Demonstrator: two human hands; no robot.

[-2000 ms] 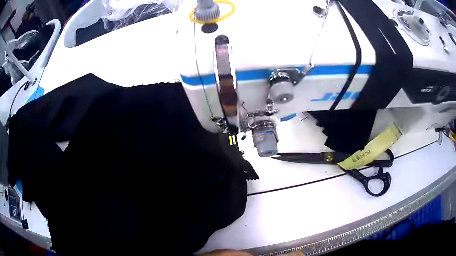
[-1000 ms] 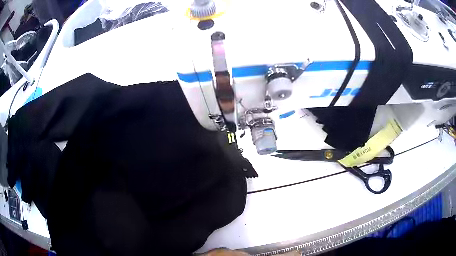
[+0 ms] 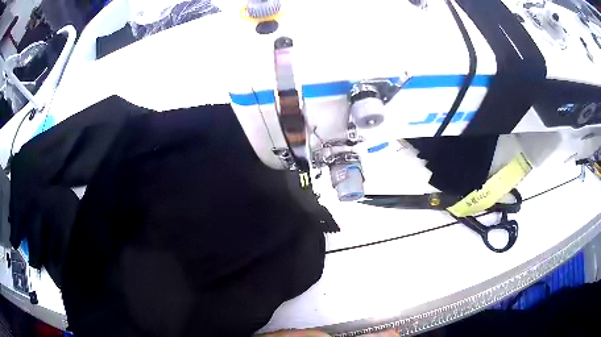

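Observation:
A large black cloth piece point(image 3: 198, 217) lies on the table left of and under the needle area point(image 3: 300, 172) of the white sewing machine head point(image 3: 395, 52). Its right tip pokes out below the needle, with small yellow marks above. A sliver of skin shows at the bottom edge, likely my right hand point(image 3: 296, 334), cut off by the frame; its grip is hidden. My left hand is not seen.
Black shears point(image 3: 408, 201) lie right of the needle, a printed yellow strip point(image 3: 491, 191) across their handles. Black bands point(image 3: 507, 66) drape over the machine. A thin black cord point(image 3: 395, 238) runs along the table point(image 3: 369, 283). A trough point(image 3: 99, 29) with clear plastic stands behind.
The view has shifted slightly, so the machine head sits a little higher and further left. The cloth and shears keep their places on the table. The skin sliver remains at the bottom edge.

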